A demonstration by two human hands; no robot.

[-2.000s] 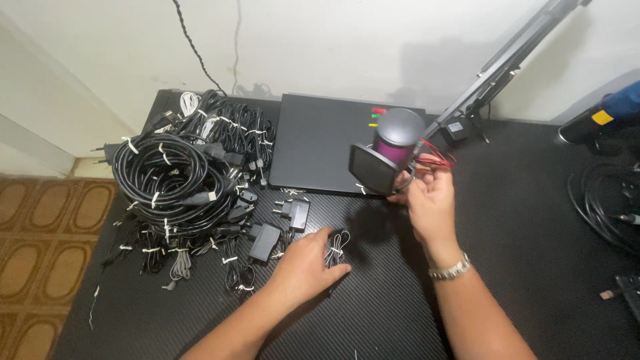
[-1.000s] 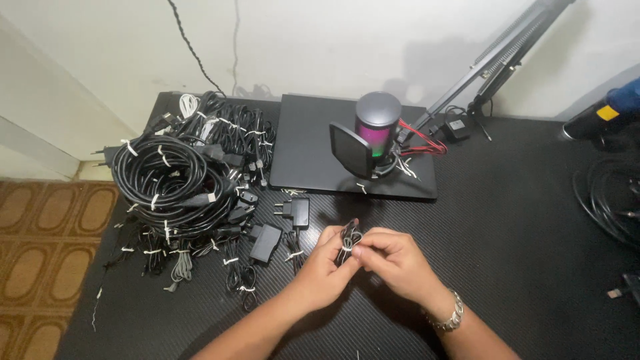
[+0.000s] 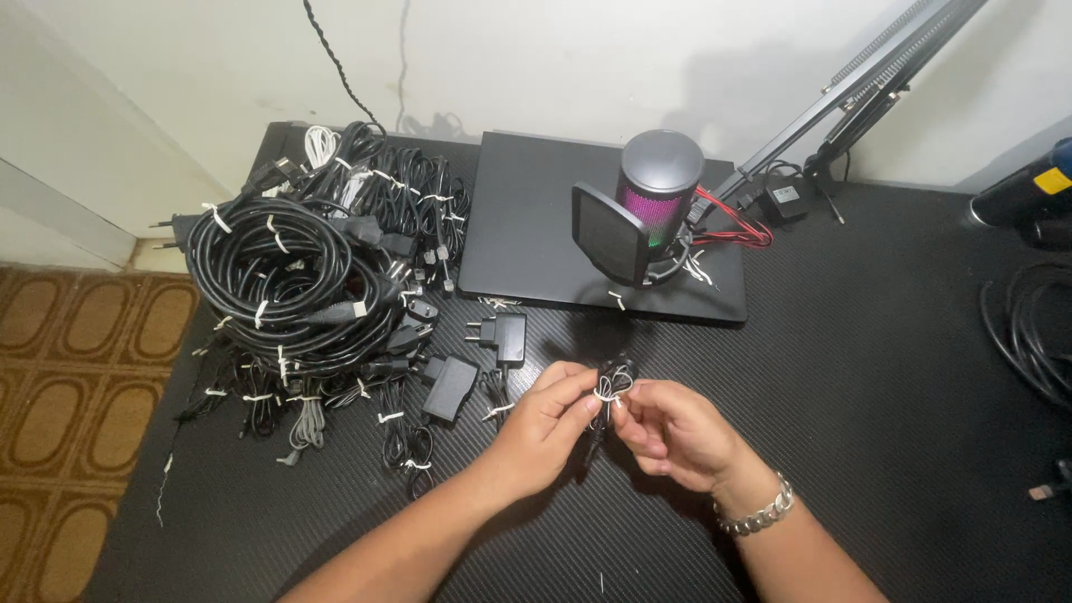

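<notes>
A small black-and-white cable bundle (image 3: 614,381) is pinched in my left hand (image 3: 548,423), low in the middle of the view. Around its waist runs a white twist tie (image 3: 606,397), and the fingertips of my right hand (image 3: 682,431) are at the tie's end. Left of my hands lie two black power adapters, one with its plug pins toward the left (image 3: 509,338) and one tilted (image 3: 451,389). Beyond them is a big pile of coiled black cables (image 3: 276,285) bound with white ties.
A closed black laptop (image 3: 536,226) lies behind my hands. Over it hangs a microphone (image 3: 662,184) with a pop filter (image 3: 610,234), on a boom arm (image 3: 837,100). White tie pieces (image 3: 697,268) lie near its mount. A coiled black cable (image 3: 1026,335) is at the right edge.
My right hand has moved from beside the microphone down to the cable bundle. My left hand, earlier resting by the bundle on the table, now holds it.
</notes>
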